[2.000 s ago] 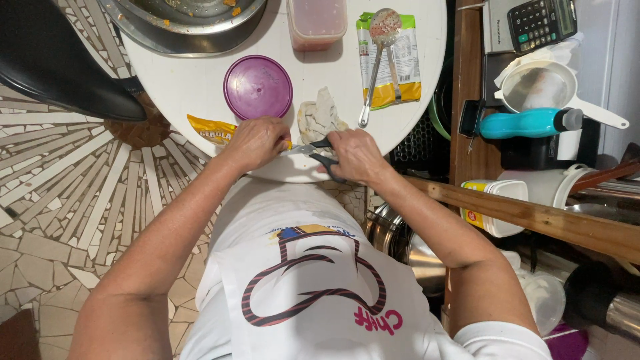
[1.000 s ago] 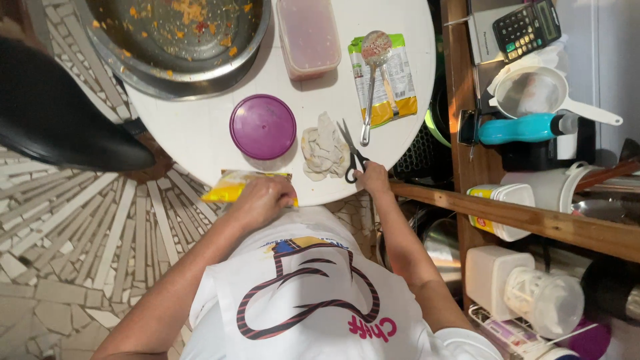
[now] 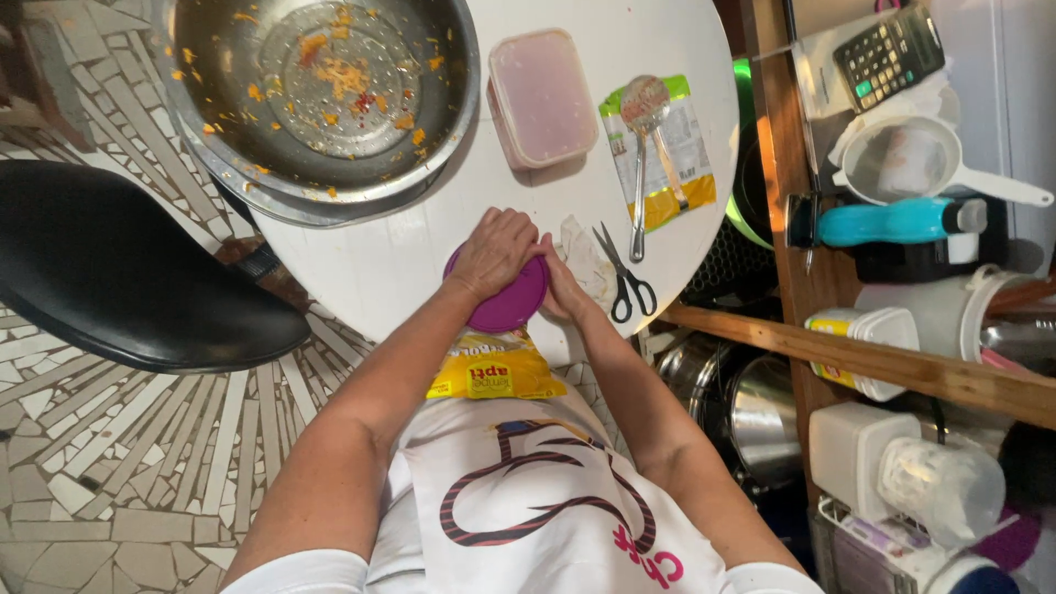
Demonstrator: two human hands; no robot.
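Observation:
My left hand (image 3: 497, 252) rests over the purple round lid (image 3: 513, 299), its fingers curled at the far rim. Against the lid's right side is my right hand (image 3: 563, 285), the fingertips of both hands nearly meeting. Whatever the lid covers is hidden. A yellow seasoning packet (image 3: 503, 375) lies between the lid and my apron, at the table's near edge. To the right of my right hand, black-handled scissors (image 3: 624, 285) lie with blades slightly apart, beside a crumpled whitish cloth or wrapper (image 3: 584, 254).
A large steel bowl (image 3: 330, 177) with orange food bits stands at the back left. A lidded plastic container (image 3: 544, 99) and a metal ladle (image 3: 639, 177) on a green-yellow packet (image 3: 695, 153) are farther back. Wooden shelving (image 3: 891, 359) runs along the right, a black chair (image 3: 140, 272) at left.
The scissors, in my right hand before, now lie on the table. My left hand has let go of the yellow packet, and both hands are now on the purple lid.

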